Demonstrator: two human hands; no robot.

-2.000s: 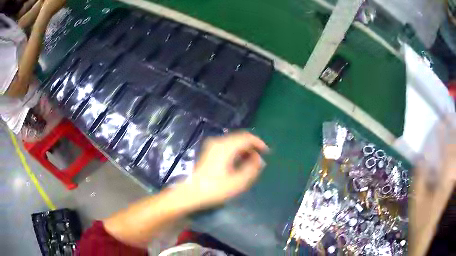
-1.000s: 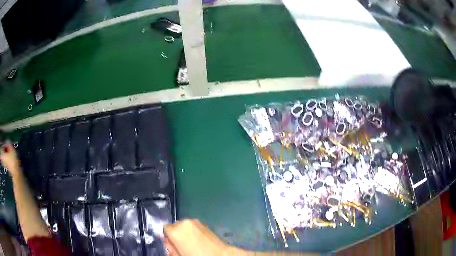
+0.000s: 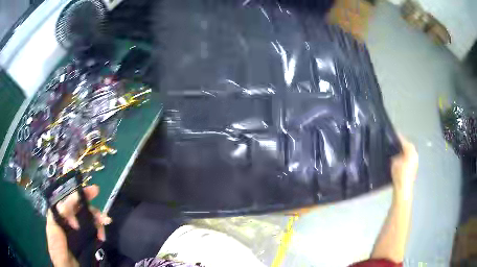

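Observation:
A large glossy black blister tray [image 3: 225, 112] with rows of pockets fills the middle of the blurred head view. My right hand [image 3: 404, 162] grips its right edge near the lower corner. My left hand [image 3: 78, 219], at the lower left, is closed around dark phone housings [image 3: 65, 189]. One shows a silver area at its upper end; their number is unclear. The heap of board assemblies [image 3: 68, 117] with orange tails and pale oval rings lies on the green bench, beyond my left hand.
A round black ribbed fan [image 3: 81, 23] stands at the upper left, by a white sheet [image 3: 26, 68]. The bench edge [image 3: 133, 159] runs between the heap and the tray. Grey floor with a yellow line [image 3: 284, 242] shows below, and brown objects lie at the upper right.
The view has swung right, so the heap is now at the left and another black tray fills the middle. My left hand now shows holding dark housings; my right hand is at the tray's edge.

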